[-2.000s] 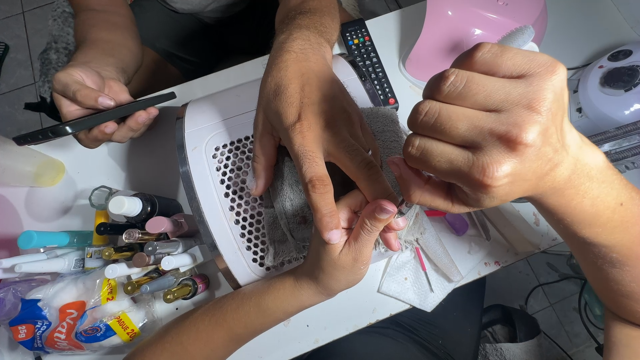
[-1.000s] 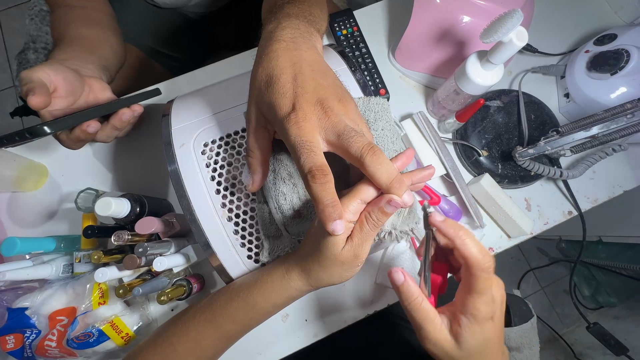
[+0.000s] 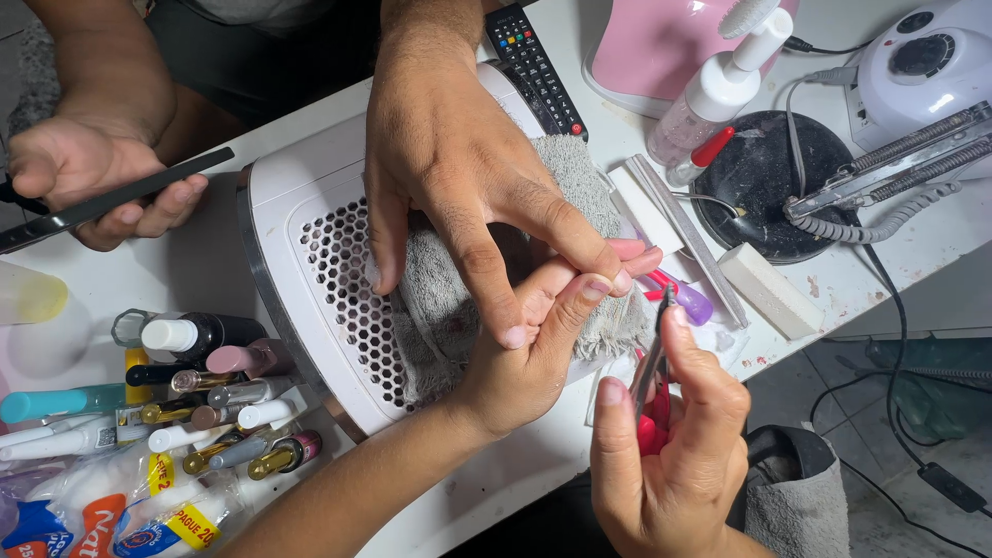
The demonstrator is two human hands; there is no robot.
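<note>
My left hand (image 3: 535,341) comes in from the lower left and holds a finger of the other person's hand (image 3: 473,170), its thumb near that fingertip. That person's hand lies palm down, fingers spread, over a grey towel (image 3: 438,287) on a white nail dust collector (image 3: 310,186) with a honeycomb grille. In my right hand (image 3: 682,442), at the lower right, are metal cuticle nippers (image 3: 655,356) with red on the handles. Their tip points up, close to the held finger but apart from it. Behind the tip lies a purple-handled tool (image 3: 692,302).
Nail polish bottles (image 3: 232,380) and a bag of cotton (image 3: 116,504) crowd the lower left. The person's other hand (image 3: 101,178) holds a phone (image 3: 116,198). A remote (image 3: 535,70), a pump bottle (image 3: 705,97), a nail file (image 3: 690,240), a white buffer block (image 3: 771,291) and a lamp arm (image 3: 891,163) stand right.
Two seconds ago my right hand was above the held finger, with the tool tip at it. It has moved down and away, and now shows the nippers palm up. My left hand keeps its hold.
</note>
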